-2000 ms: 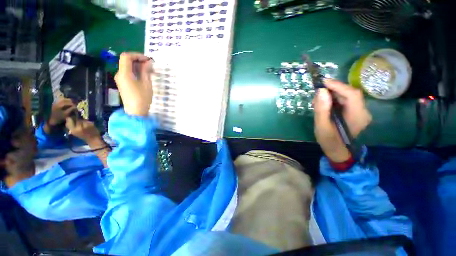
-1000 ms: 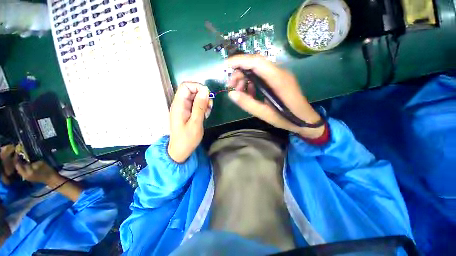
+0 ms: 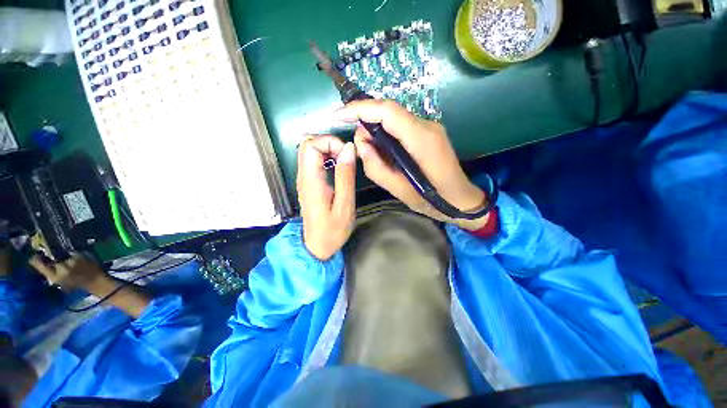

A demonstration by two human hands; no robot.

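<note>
My right hand (image 3: 414, 151) holds the black pen-like soldering iron (image 3: 396, 153), its thin brownish tip pointing up and left, left of the PCB panel. My left hand (image 3: 327, 191) is close beside it, thumb and forefinger pinching a small component (image 3: 329, 164) that shows as a small whitish and dark shape. The fingertips of both hands nearly meet. The green and silver PCB panel (image 3: 391, 68) lies flat on the dark green bench, with dark parts along its upper left edge; my right hand is just below it.
A thick white component tray (image 3: 191, 151) with rows of dark parts stands at left. A round yellow-green tub (image 3: 506, 32) of silvery bits is at upper right. Green handles (image 3: 119, 217) and another worker's hand (image 3: 76, 271) are at lower left. Black cables (image 3: 594, 76) hang at right.
My left hand has moved from over the tray to beside my right hand, with a component now between its fingers. The iron has moved from over the panel to its left. The view has shifted.
</note>
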